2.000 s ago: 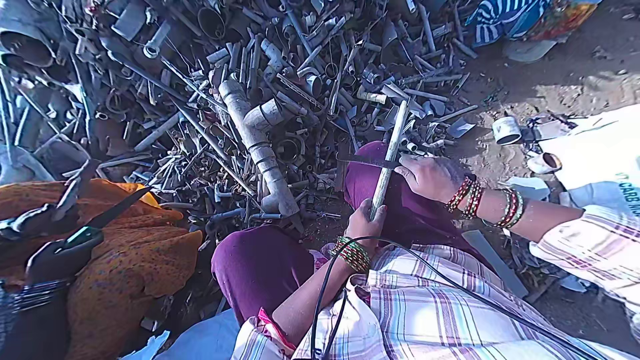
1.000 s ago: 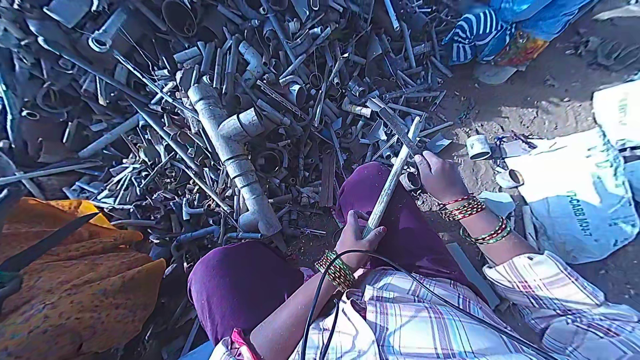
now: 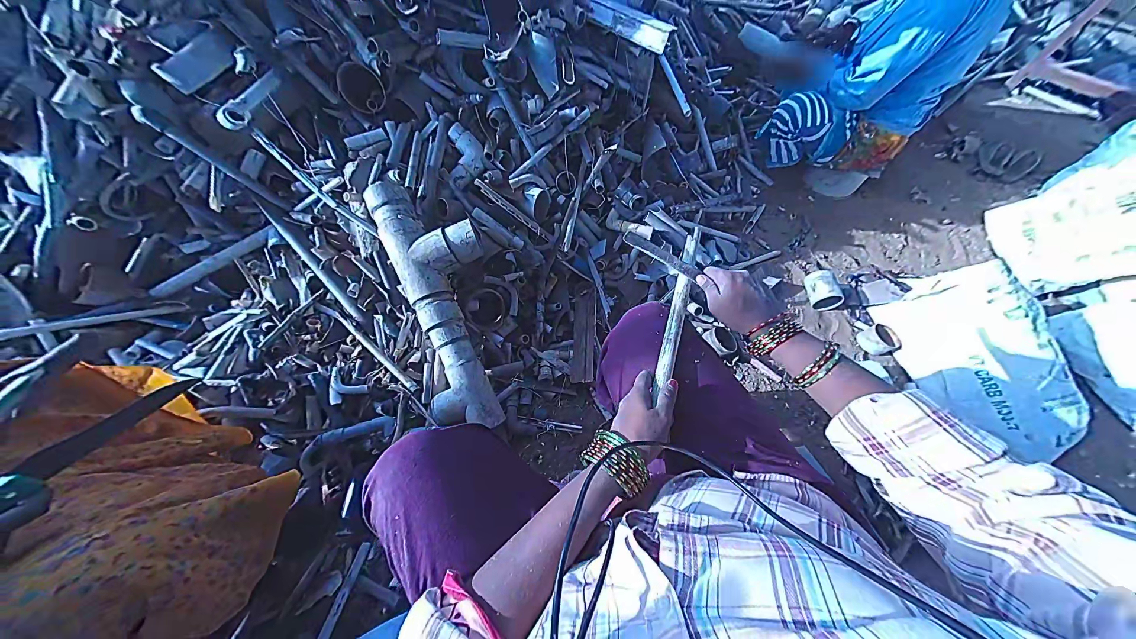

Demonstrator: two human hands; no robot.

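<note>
My left hand (image 3: pixel 645 410) is closed around the lower end of a long, narrow, pale stick or pipe piece (image 3: pixel 676 328), which slants upward over my right knee. My right hand (image 3: pixel 735 297) grips a flat, dark knife-like blade (image 3: pixel 658 256), whose far end points up and left. The blade crosses the pale piece near its upper end; whether the two touch, I cannot tell. My right fingers hide the blade's near end. Bangles circle both wrists.
A heap of scrap plastic pipes spreads ahead, with a large branched pipe (image 3: pixel 430 293) on it. At left, a co-worker's orange cloth (image 3: pixel 142 524) and a dark blade (image 3: pixel 102 426). Another person in blue (image 3: pixel 919 58) sits top right. White sacks (image 3: pixel 994 364) lie right. A black cable (image 3: pixel 790 519) crosses my lap.
Two seconds ago the blade lay across the middle of the pale piece; now it is near the upper end, with my right hand farther up. The co-worker's hands at left have left the view.
</note>
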